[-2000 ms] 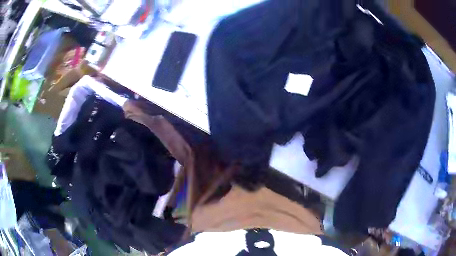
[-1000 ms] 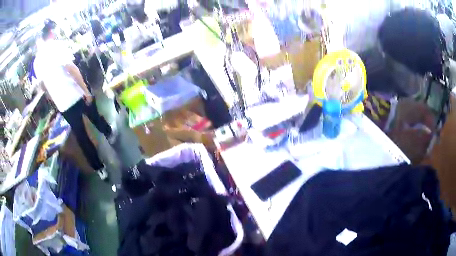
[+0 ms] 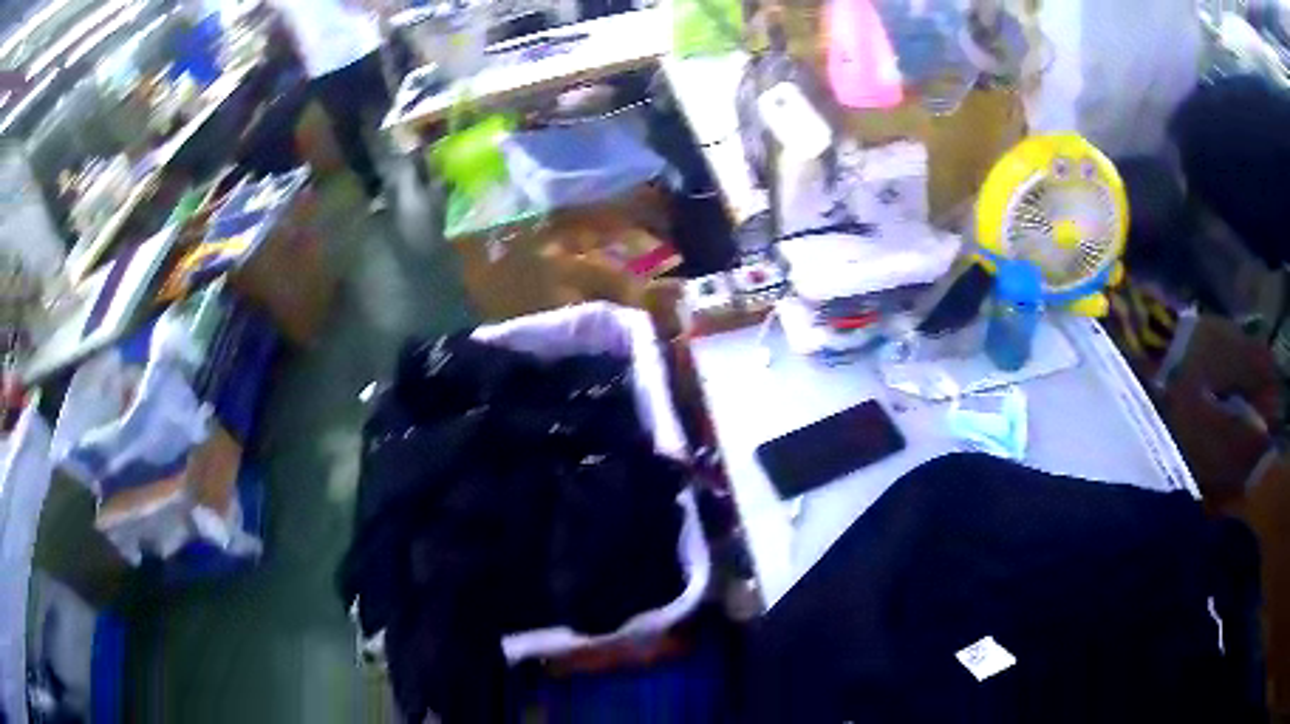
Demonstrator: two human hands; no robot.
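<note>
A black garment (image 3: 1047, 566) lies spread over the near part of the white-topped table (image 3: 736, 396). A small white tag (image 3: 985, 658) lies on the cloth, and a short white strip (image 3: 1215, 624) shows near its right side. A black smartphone (image 3: 831, 448) lies flat on the table just beyond the garment, its screen dark. A pile of black garments (image 3: 524, 495) fills the basket left of the table; its white liner (image 3: 654, 382) hangs over the rim. Neither of my hands is in the picture.
A yellow fan (image 3: 1054, 219), a blue bottle (image 3: 1013, 314), a crumpled pale blue mask (image 3: 989, 422) and a switch box (image 3: 733, 292) stand or lie at the table's back. A green-floored aisle (image 3: 304, 566) runs at left. A person (image 3: 337, 64) is at the upper left, cut off.
The view has swung up and left from the garment, bringing in the fan, bottle, mask and aisle. The phone and garment still lie on the table. The person at left is now farther off.
</note>
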